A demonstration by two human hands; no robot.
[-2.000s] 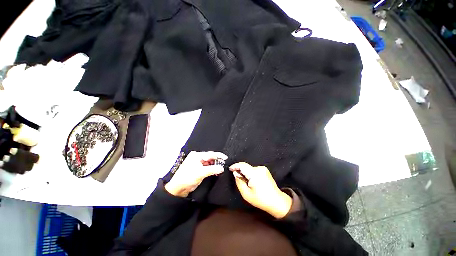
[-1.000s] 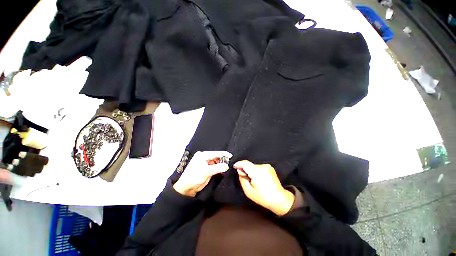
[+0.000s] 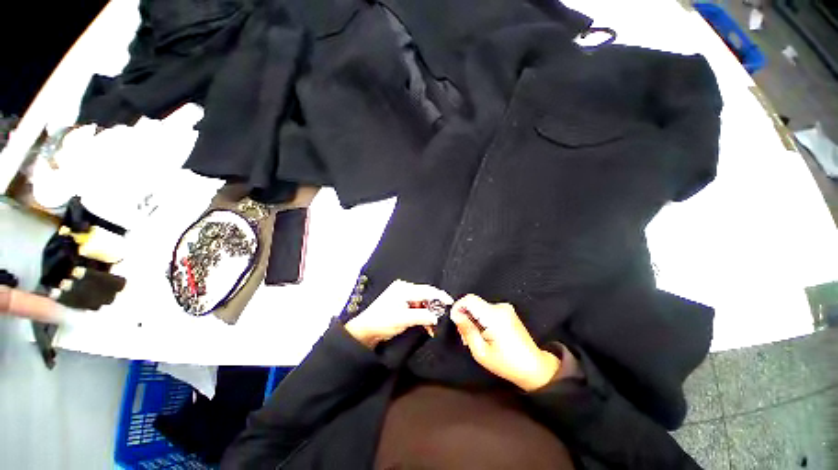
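Observation:
A large black jacket lies spread from my lap over the table, with a curved pocket line and a long straight front edge. My left hand is closed at the jacket's lower edge and pinches a shiny button with something red beside it. My right hand is close to it, thumb and finger pinched together; what it holds is too small to tell. A row of shiny buttons shows on a cuff left of my left hand.
A round button tray and a smartphone lie to the left. Other dark garments lie at the back. A pale crumpled heap lies left. Another person's fingers show at the left edge. A blue crate stands below the table.
The view has shifted, so the table and jacket appear farther right. Both hands stay at the same part of the jacket, now almost touching. Another person's fingers show more clearly at the left.

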